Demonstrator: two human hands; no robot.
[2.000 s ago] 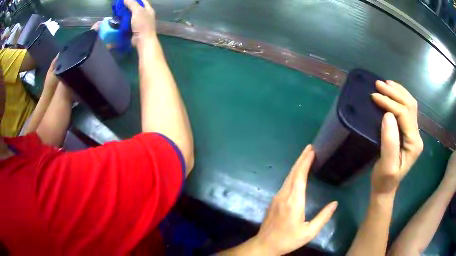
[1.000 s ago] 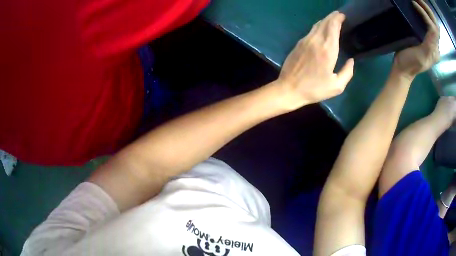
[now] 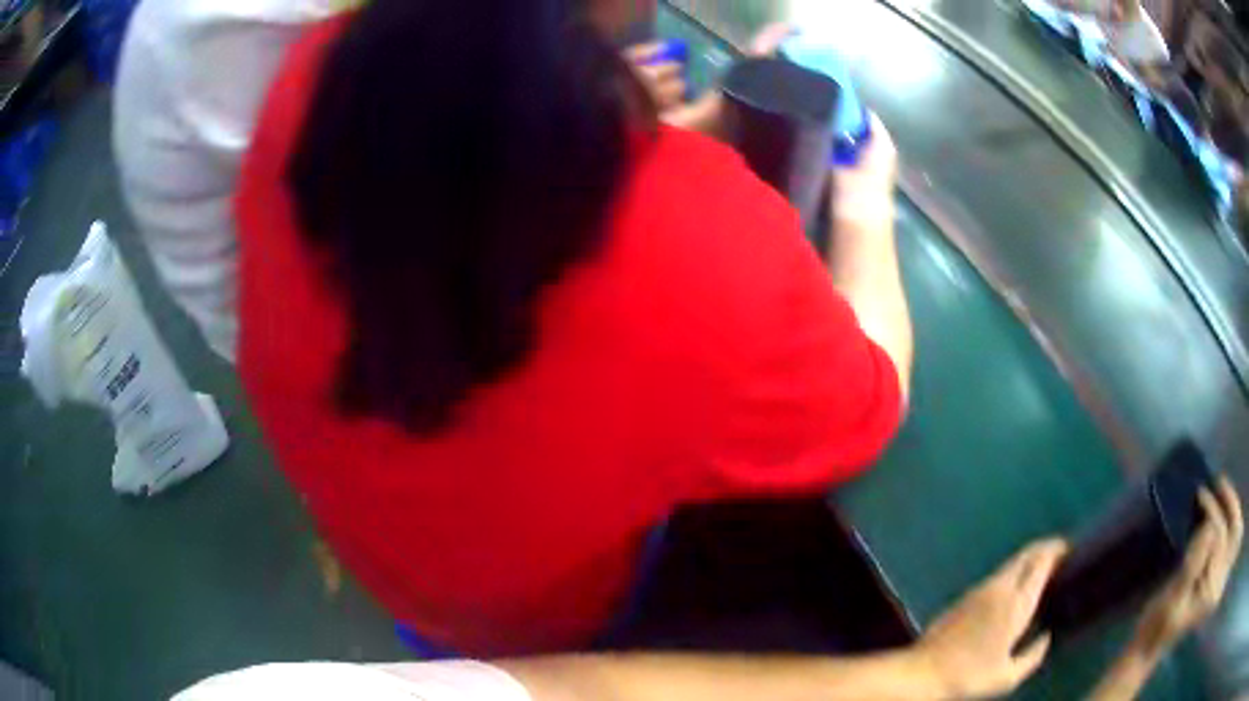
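Note:
A dark speaker (image 3: 1107,572) is at the lower right, its smooth dark end toward the upper right. It slants in the picture; whether its lower end touches the bench is hidden. My left hand (image 3: 989,623) is at its lower left end, fingers and thumb around the edge. My right hand (image 3: 1200,575) grips the far end, fingers over the end's edge. The picture is blurred, so details of the speaker's faces cannot be told.
A person in red (image 3: 589,370) sits close at my left, handling another speaker (image 3: 784,121) and a light-blue container (image 3: 826,69). The green bench (image 3: 959,452) borders the conveyor belt (image 3: 1096,274). A printed white bag (image 3: 130,370) lies at far left.
The view has swung left, first down over my shirt, then toward the neighbour's back. The speaker now appears lower right, more slanted in the picture. Both hands are still on it.

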